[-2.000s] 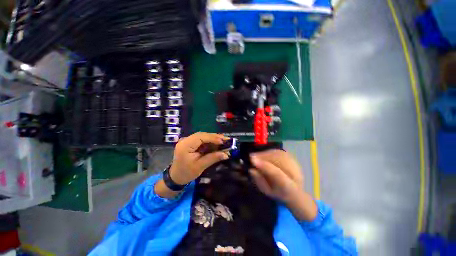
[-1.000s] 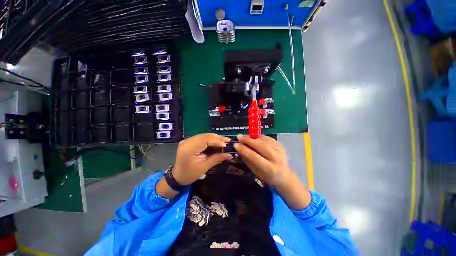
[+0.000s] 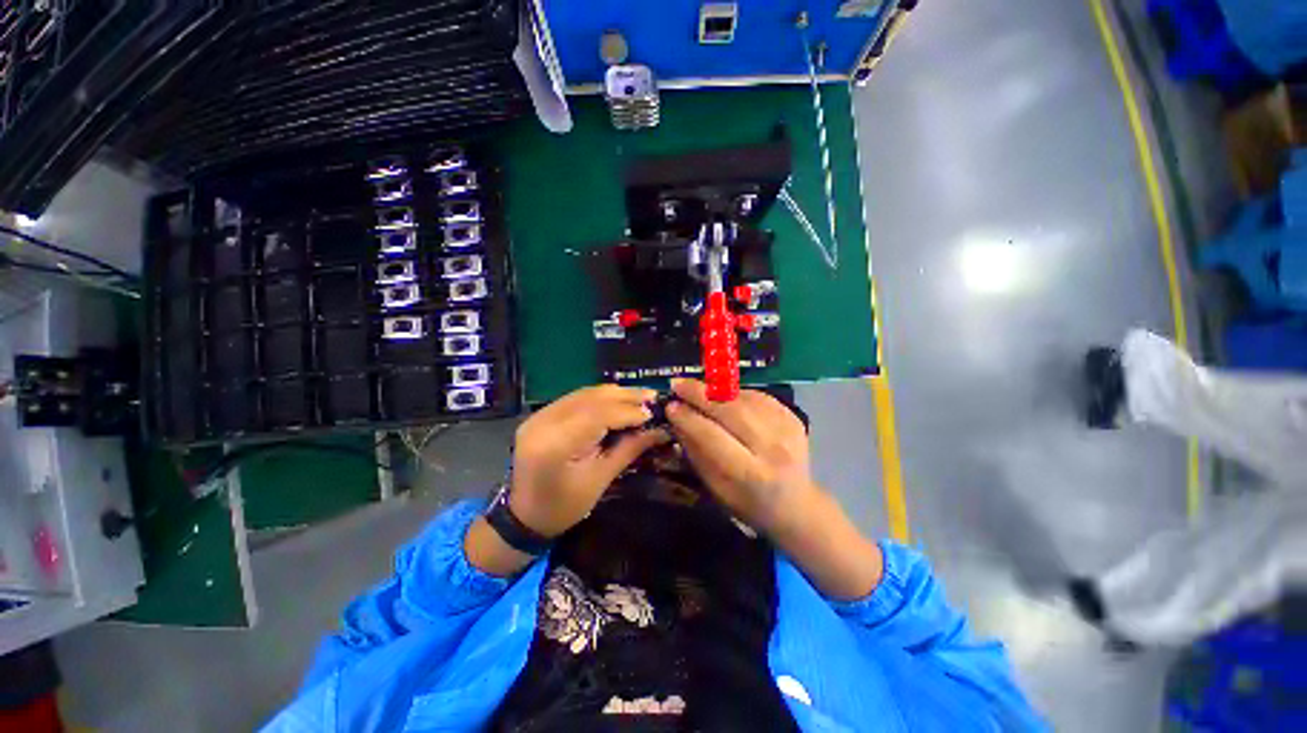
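My left hand (image 3: 573, 451) and my right hand (image 3: 745, 451) meet in front of my body, just below the mat's front edge. Their fingertips pinch a small dark module (image 3: 661, 411) between them; most of it is hidden by the fingers. The black press fixture (image 3: 688, 294) stands on the green mat beyond my hands. Its red toggle handle (image 3: 720, 347) points down toward me, its end just above my right fingers. Small side toggle clamps with red tips (image 3: 619, 322) sit on the fixture's base.
A black component tray (image 3: 308, 337) at left holds modules (image 3: 463, 289) in its right-hand columns. Stacked trays (image 3: 344, 86) stand behind it. A blue equipment box (image 3: 659, 36) and silver finned block (image 3: 631, 98) are at the back. A person's legs (image 3: 1204, 487) show on the floor at right.
My right hand has come in from the right to meet my left hand at the module. The view has shifted a little. A person has appeared at the right.
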